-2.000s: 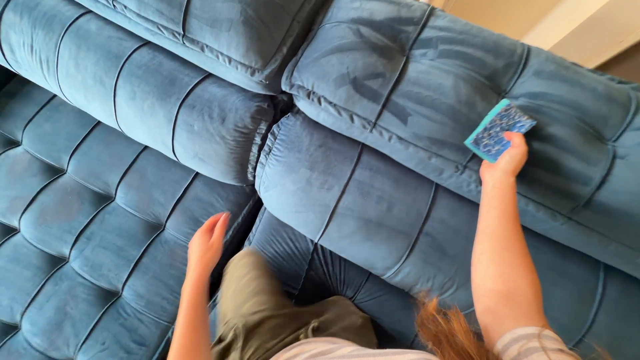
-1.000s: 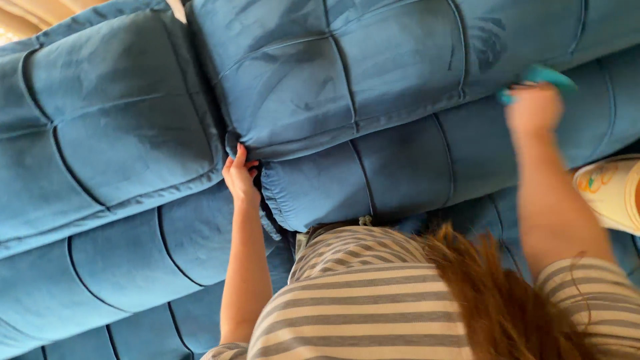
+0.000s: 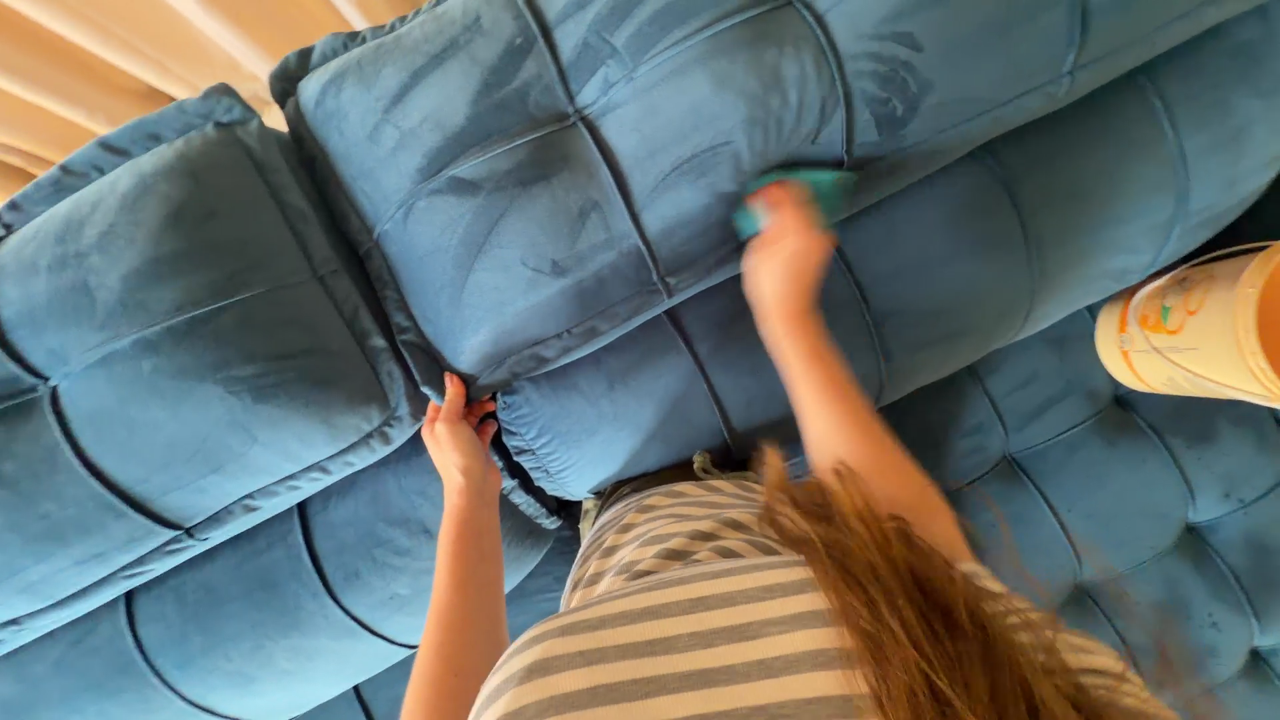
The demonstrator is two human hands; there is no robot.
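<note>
A blue velvet sofa with dark piping fills most of the view. My right hand [image 3: 790,255], blurred, grips a teal cloth [image 3: 815,192] against the lower part of a sofa back cushion [image 3: 500,220]. Dark smears or damp-looking streaks mark the cushion's fabric. My left hand [image 3: 462,437] pinches the lower left corner of the same cushion, beside the gap to the neighbouring back cushion [image 3: 200,290]. Under it lies a padded roll [image 3: 620,410] with gathered fabric at its end.
A cream plastic bucket [image 3: 1180,325] with a wire handle and orange print stands on the tufted seat [image 3: 1090,480] at the right. Pale orange curtains [image 3: 130,60] hang behind the sofa at the upper left.
My left hand, free in the oldest frame, has taken hold of the cushion corner. My right hand has moved with the cloth over the cushion. The view has shifted, and the bucket has come into it.
</note>
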